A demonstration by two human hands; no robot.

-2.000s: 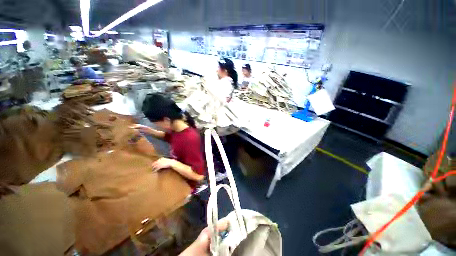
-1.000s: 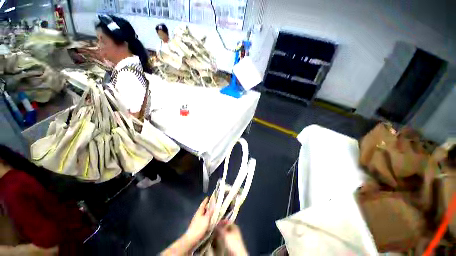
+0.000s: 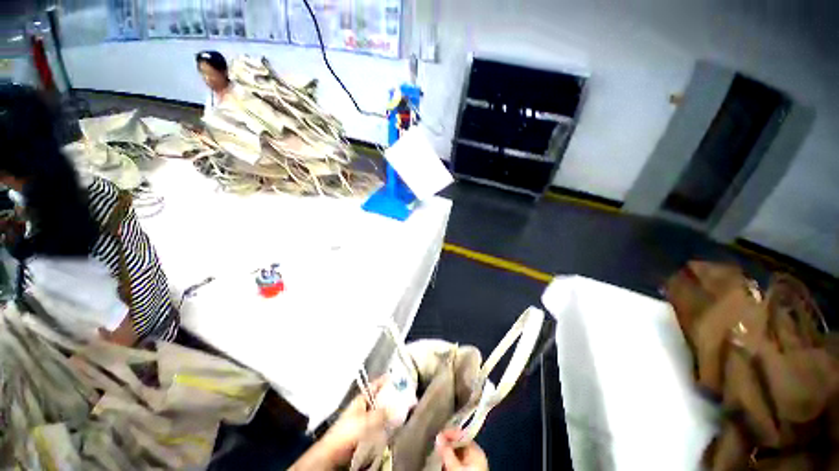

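Observation:
A small cream bag (image 3: 438,379) with two long handle loops is held at the bottom centre, its top open and its lower part cut off by the picture's edge. My left hand (image 3: 354,430) grips its left side, near a pale patch. My right hand (image 3: 460,453) pinches its right side by the base of a handle loop (image 3: 515,354) that stands up to the right. The right hand is partly cut off by the bottom edge.
A white-covered table (image 3: 313,248) holds a heap of cream bags (image 3: 276,133), a blue bench press (image 3: 394,189) and a small red item (image 3: 270,281). A person in stripes (image 3: 138,276) stands left beside cream bags (image 3: 138,396). Right are another white-covered table (image 3: 616,368) and brown bags (image 3: 764,359).
The view has swung right and come closer to the white table. The bag, earlier held in one hand, is now in both hands and opened wider, its loops spread apart.

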